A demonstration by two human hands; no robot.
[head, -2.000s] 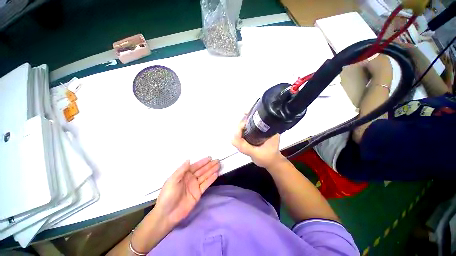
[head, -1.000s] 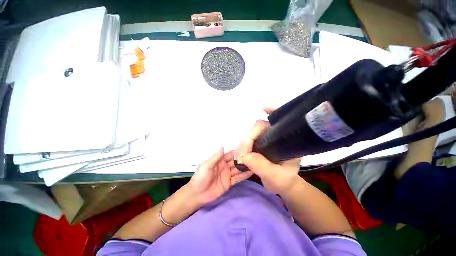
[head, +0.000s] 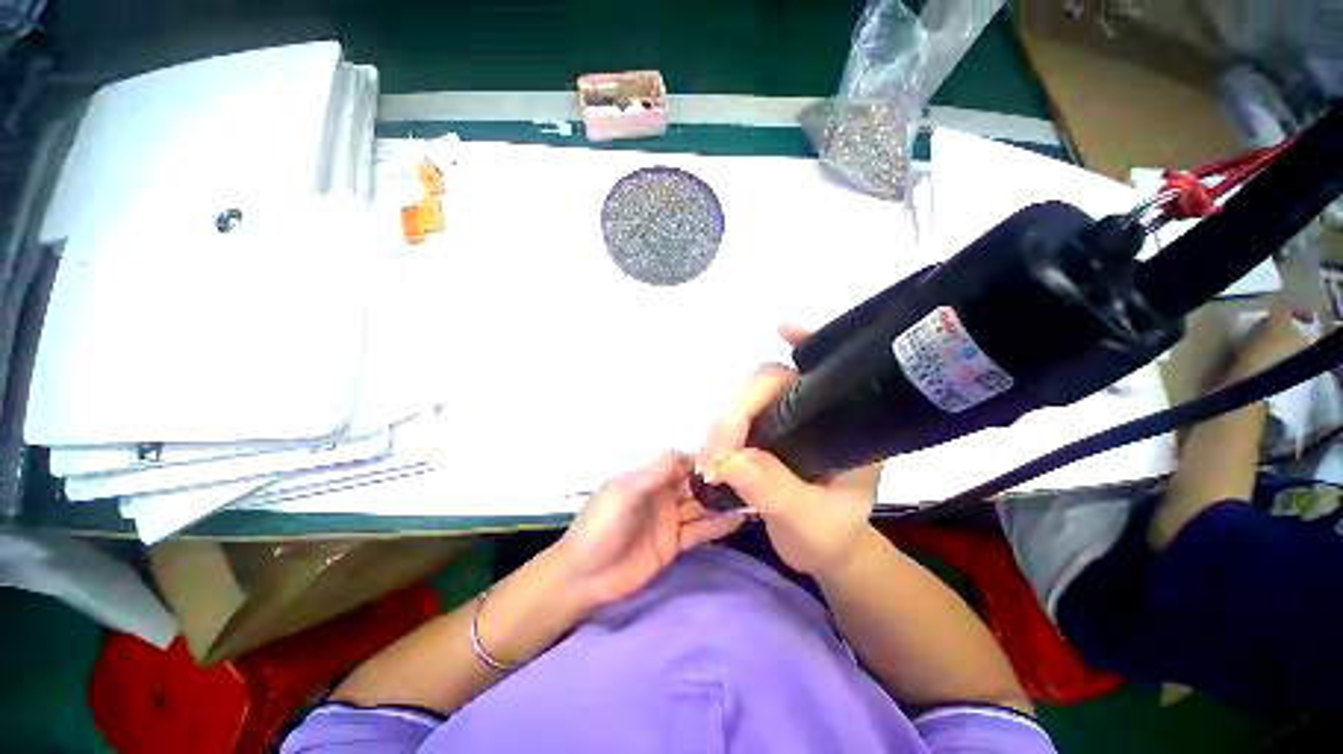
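My right hand is wrapped around the lower end of the black electric screwdriver, which is tilted with its nose down to the left and its cable end up at the right. My left hand is palm up beside the nose, fingers touching or nearly touching it. Whether my left fingers hold a small screw is too small to tell. The round screw dish, full of grey screws, lies on the white bench surface beyond my hands.
White panel stacks stand at left, with orange pieces beside them. A pink box and screw bag are at the back. A black cable crosses at right, near a neighbour's arm. Red stools are below.
The screwdriver has gone from nearly upright to tilted, its nose brought to my left hand. My left hand was open and apart from it. The camera view has shifted left.
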